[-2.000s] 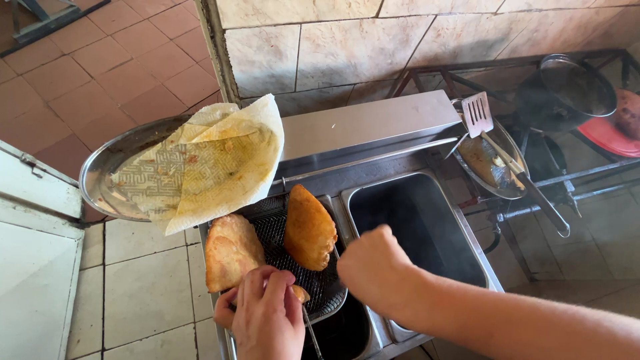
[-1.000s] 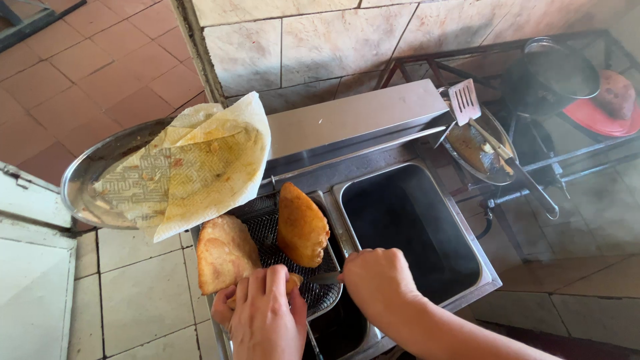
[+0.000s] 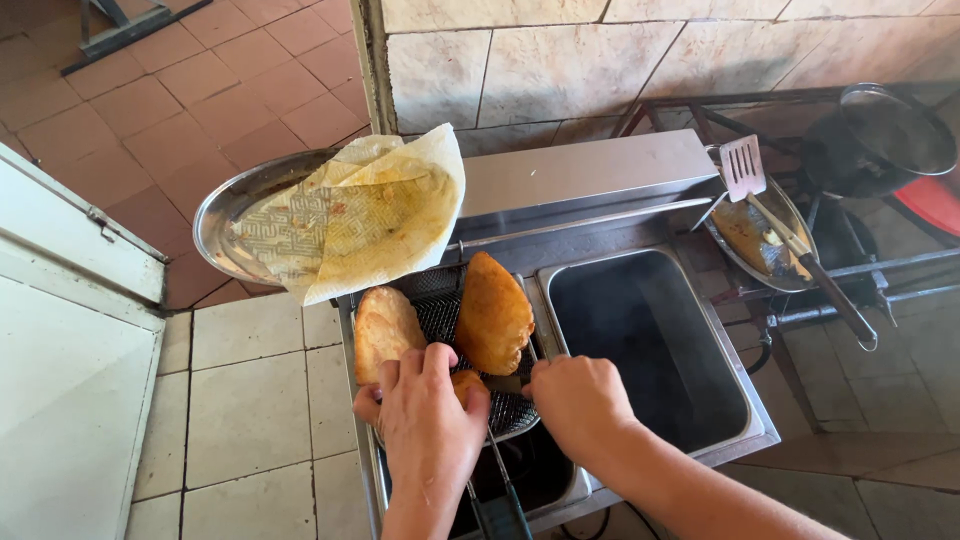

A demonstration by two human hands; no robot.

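A wire fryer basket (image 3: 441,319) rests over the left well of a steel deep fryer, its handle toward me. A pale golden fried pastry (image 3: 387,330) lies at its left and a browner one (image 3: 493,315) at its right. My left hand (image 3: 431,420) grips a smaller-looking fried piece (image 3: 467,384) between thumb and fingers, its fingertips against the pale pastry. My right hand (image 3: 581,401) is closed at the basket's right edge around a knife, whose handle is hidden; a short part of the blade (image 3: 511,384) shows, pointing at the held piece.
An oval metal platter (image 3: 225,225) with an oil-stained paper towel (image 3: 382,217) stands behind the basket at left. The right fryer well (image 3: 645,337) holds dark oil. Beyond it are a slotted spatula (image 3: 742,169) on another platter (image 3: 795,281), a dark pot (image 3: 840,157) and burner frames.
My right hand has come down and left to the basket's edge, where the blade lies near the held piece. My left hand stays at the pastries.
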